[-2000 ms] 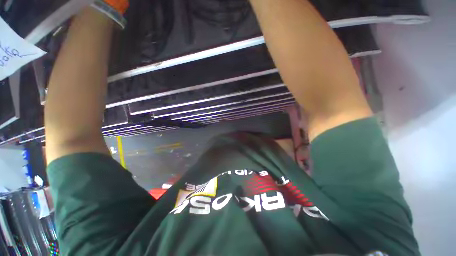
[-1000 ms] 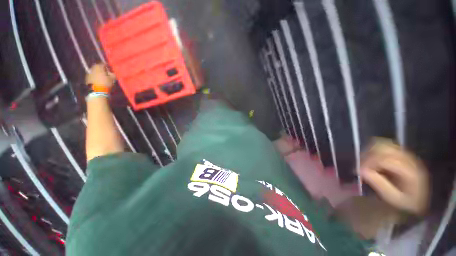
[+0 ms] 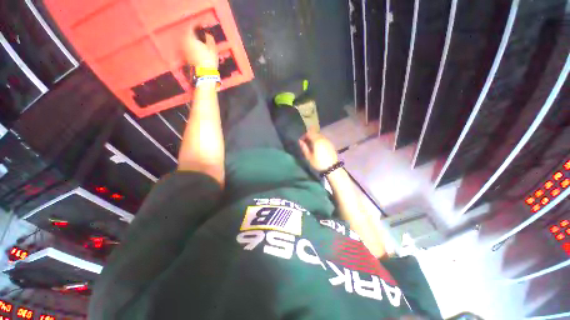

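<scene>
A large red divided tray [image 3: 119, 37] is at the upper left. Black units [image 3: 158, 89] lie in a near cell, and more dark units [image 3: 232, 63] lie in the cells at its right end. My left hand [image 3: 201, 49] is over the tray's right end, its fingers at the dark units in a cell; whether they grip one is hidden. My right hand [image 3: 317, 151] is low in front of my body, away from the tray, with fingers curled. I cannot tell whether anything is in it.
Black rack shelves with pale edges [image 3: 431, 94] stand on the right. More shelves [image 3: 81, 206] with red lights are at the lower left. Red number displays [image 3: 550, 187] show at the far right. A shoe with bright green parts [image 3: 285, 99] is on the floor ahead.
My hands have left the rack shelf seen first. The red tray came into view, and my left hand moved from its left side onto its right end. My right hand moved inward from the right-hand shelves.
</scene>
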